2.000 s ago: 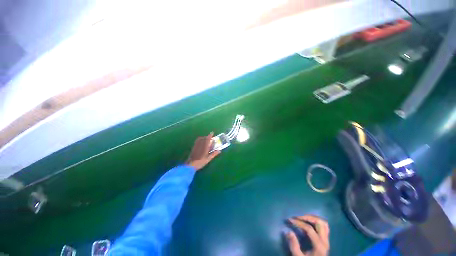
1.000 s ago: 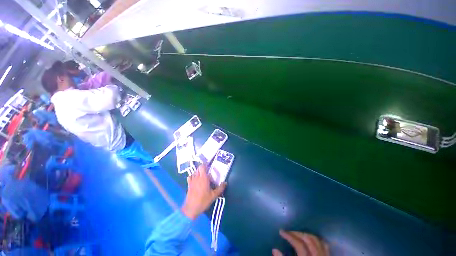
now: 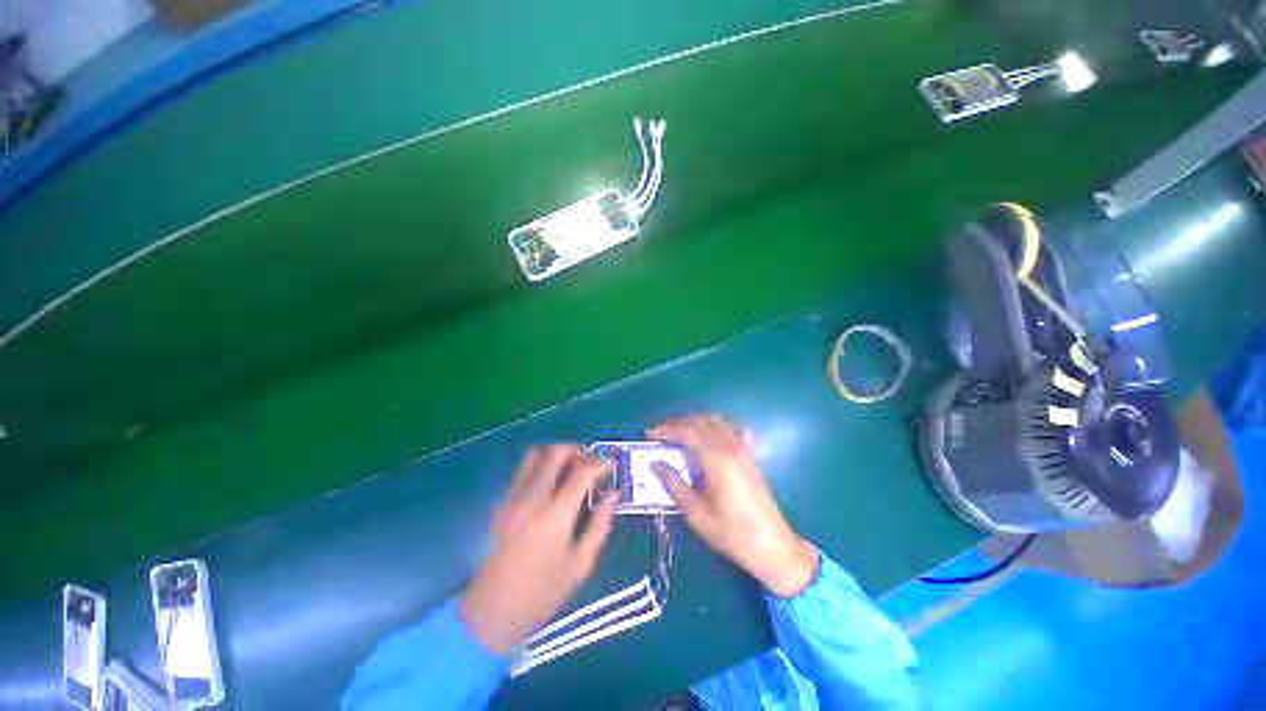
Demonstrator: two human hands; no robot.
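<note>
A power bank unit [image 3: 647, 477] lies on the blue-green bench in front of me, its bright white cell facing up and a dark part at its left end. White charging cables [image 3: 590, 625] trail from it toward the lower left. My left hand [image 3: 542, 535] is at the unit's left end, slightly blurred, fingers at its edge. My right hand [image 3: 725, 497] grips the unit's right end, thumb on the cell. Fingers hide parts of both ends.
A tape dispenser [image 3: 1027, 431] with pale tabs stands at the right, a tape ring [image 3: 871, 364] beside it, a cardboard box [image 3: 1211, 521] behind. Units lie on the green conveyor [image 3: 347, 361], one at its middle [image 3: 574, 233]. Two waiting units [image 3: 186, 632] lie at lower left.
The view has swung back from the waiting units at the left to the bench by the dispenser. My left hand has left that group, and both hands are now on one unit.
</note>
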